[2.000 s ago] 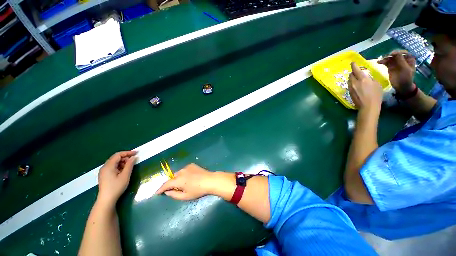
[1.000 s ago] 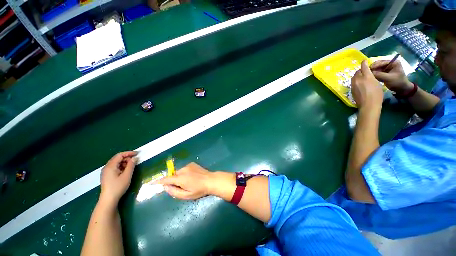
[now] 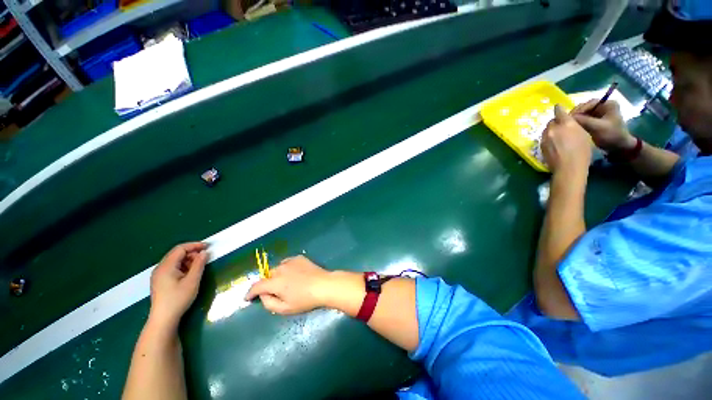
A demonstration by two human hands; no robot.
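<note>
My right hand holds yellow tweezers, whose two prongs point up and away from me. Its index finger rests at the right end of a shiny white and yellowish sheet on the green bench. My left hand is at the white rail, left of the sheet, with its fingers curled together. Whether it holds anything small cannot be seen. A dark red wrist strap is on my right wrist.
Small dark modules lie on the green belt beyond the white rail. A person at the right works over a yellow tray of white pieces. A clipboard with papers lies at the far left. White bits are scattered at the lower left.
The modules on the belt have moved left. The tweezers show two separate prongs again after looking like one yellow bar. My hands have barely moved. The neighbour's hands are now together over the tray.
</note>
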